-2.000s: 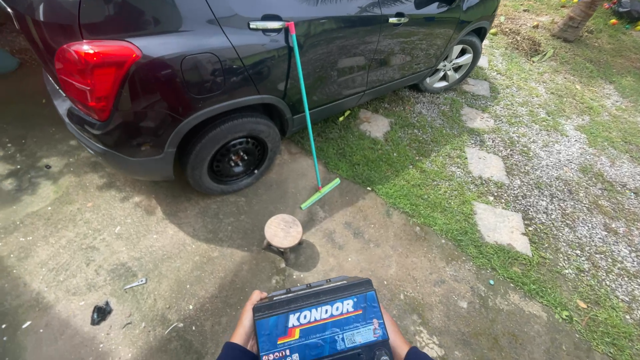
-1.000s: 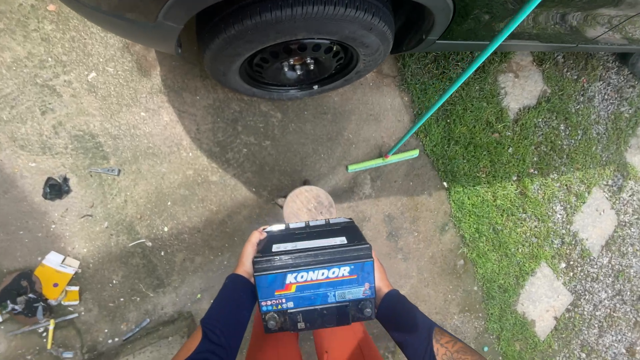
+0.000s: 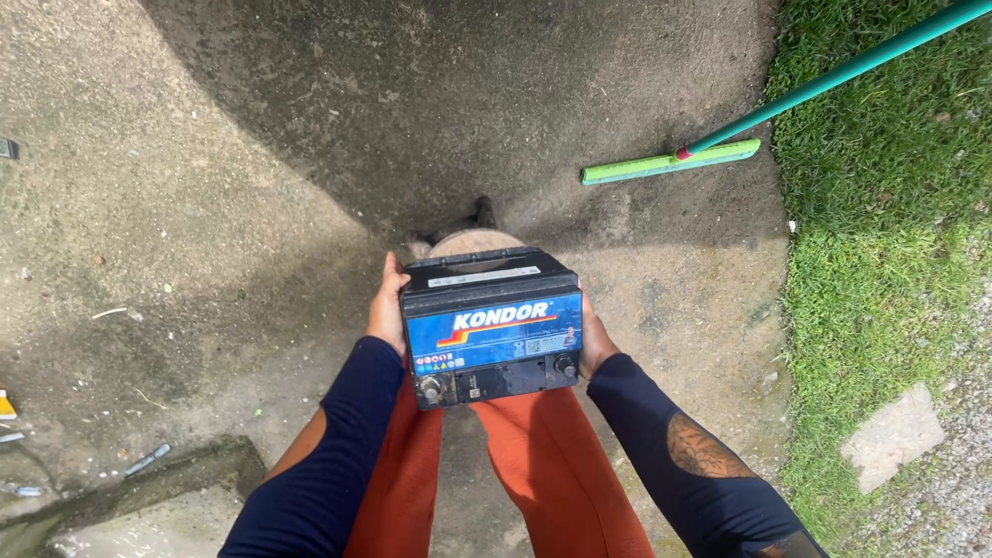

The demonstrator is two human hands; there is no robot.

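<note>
A black Kondor car battery (image 3: 493, 329) with a blue label is gripped between my two hands, its terminals along the edge nearest my body. My left hand (image 3: 387, 306) presses on its left end, the thumb near the upper corner. At the right end my right hand (image 3: 597, 332) holds on, its fingers partly hidden by the case. Just beyond the battery shows the round top of a small wooden stool (image 3: 477, 242), mostly covered by it from this view. Whether battery and stool touch, I cannot tell.
A green floor squeegee (image 3: 670, 161) lies with its head on the concrete, upper right, its pole running over grass (image 3: 876, 147). A stone slab (image 3: 893, 436) sits at the lower right. Small tools, one a grey-handled piece (image 3: 147, 459), and a raised concrete edge (image 3: 178, 480) are at lower left.
The view has tilted down strongly, and the car is out of sight. Both hands keep hold of the battery throughout. The battery now covers much of the stool, which stood fully visible two seconds ago.
</note>
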